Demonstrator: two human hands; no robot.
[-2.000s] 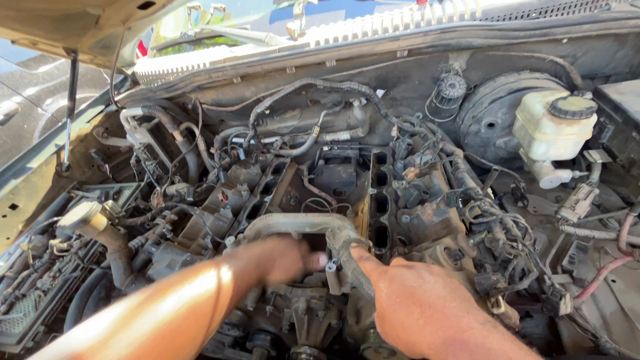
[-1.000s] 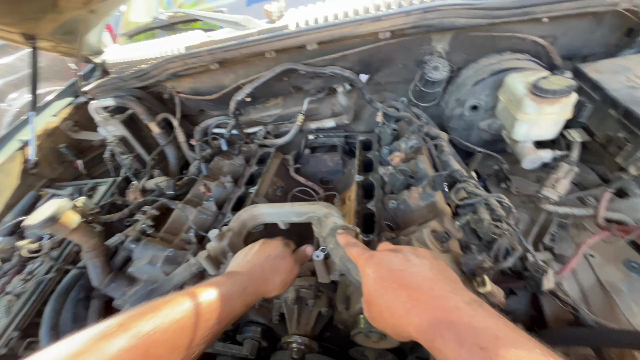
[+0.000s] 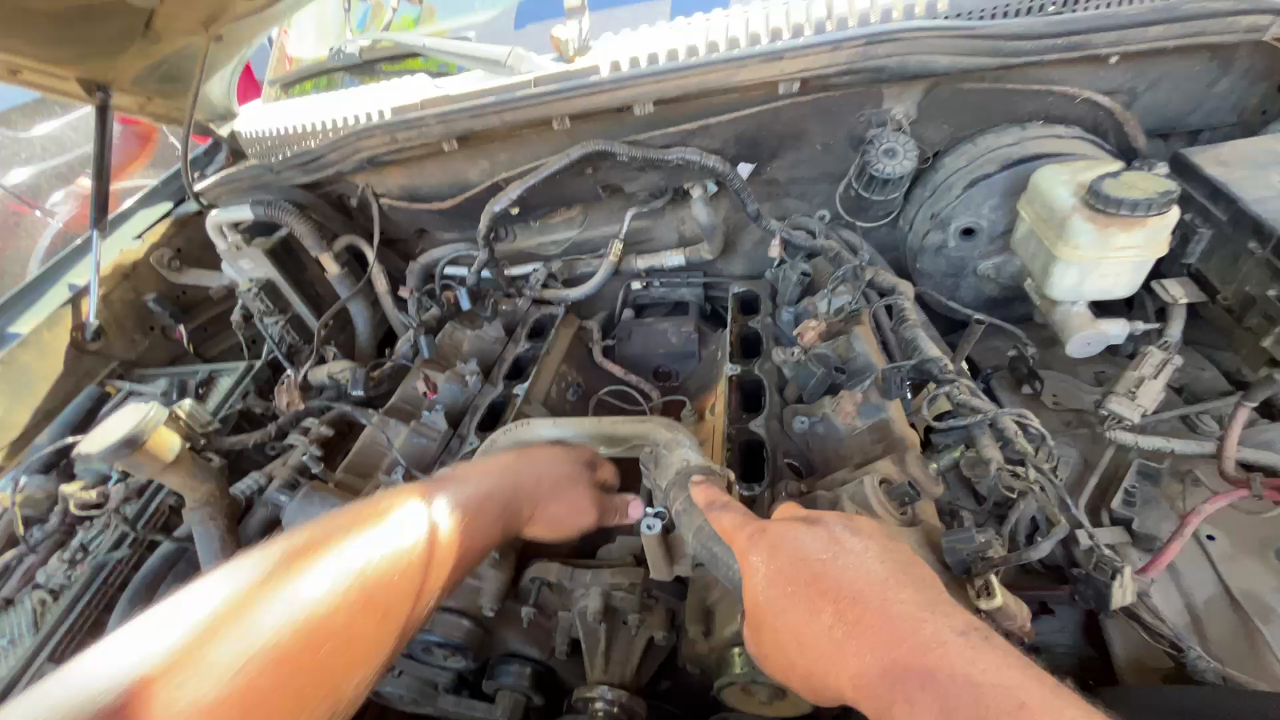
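A grey coolant hose [image 3: 600,432] arches over the front of an engine with its intake side exposed. My left hand [image 3: 565,492] is at the hose's left part, slightly blurred, with its thumb pointing right toward a small metal fitting [image 3: 654,540]; what its fingers hold, if anything, is hidden. My right hand [image 3: 830,590] lies on the hose's right, downward bend, index fingertip on top of it; its other fingers are hidden beneath. Between the two rows of intake ports [image 3: 748,400], a thin wire [image 3: 625,400] and a short hose lie in the engine valley.
A brake fluid reservoir [image 3: 1095,225] sits at the right, before the round brake booster [image 3: 985,230]. A wiring harness [image 3: 930,340] runs along the right bank. At the left are a capped filler neck [image 3: 135,440] and a hood strut [image 3: 98,220]. Pulleys [image 3: 600,700] lie below the hands.
My left hand has shifted a little about the hose's left part and the fitting. My right hand stays on the hose's right bend.
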